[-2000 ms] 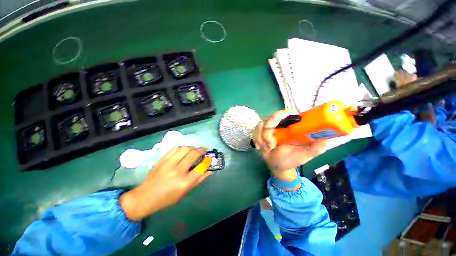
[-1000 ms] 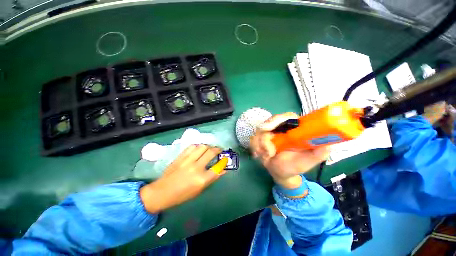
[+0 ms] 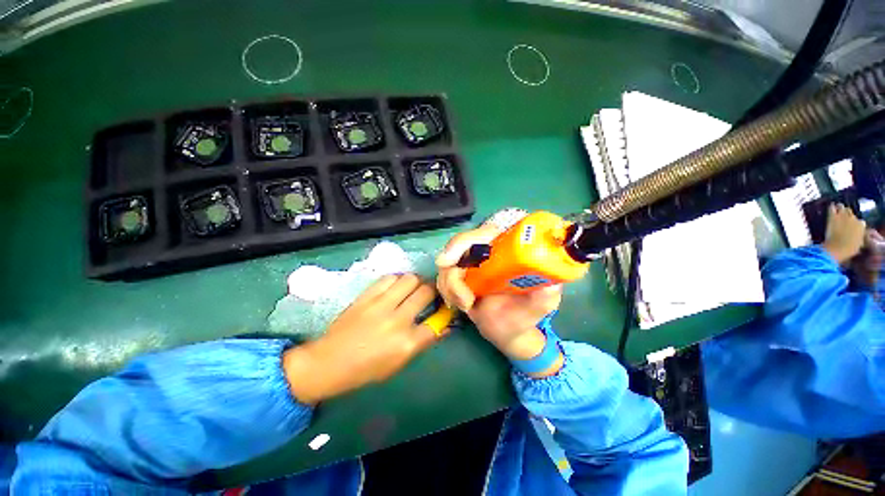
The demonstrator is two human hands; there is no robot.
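Note:
My right hand (image 3: 500, 305) is closed around the orange electric screwdriver (image 3: 529, 254), its front end hidden behind my fingers above the work spot. My left hand (image 3: 374, 334) rests on the green mat, with a short yellow piece (image 3: 440, 322) at its fingertips. A small dark edge of the device housing shows beside the yellow piece; the rest is hidden by my hands. The silver screw disc (image 3: 508, 217) is mostly covered by my right hand and the driver. The black foam tray (image 3: 275, 242) holds several housings with pale green centres; its far left pocket is empty.
The spring-wrapped arm (image 3: 718, 150) runs from the driver to the upper right. White notebooks (image 3: 694, 257) lie at right, a black cable crossing beside them. White patches (image 3: 340, 278) lie below the tray, a white scrap (image 3: 319, 442) near the edge. Another person's blue sleeve (image 3: 810, 349) is at far right.
My right hand and the driver have moved left, from beside the housing to over it, and now cover most of it. The spring-wrapped arm shows more. The whole view has shifted somewhat.

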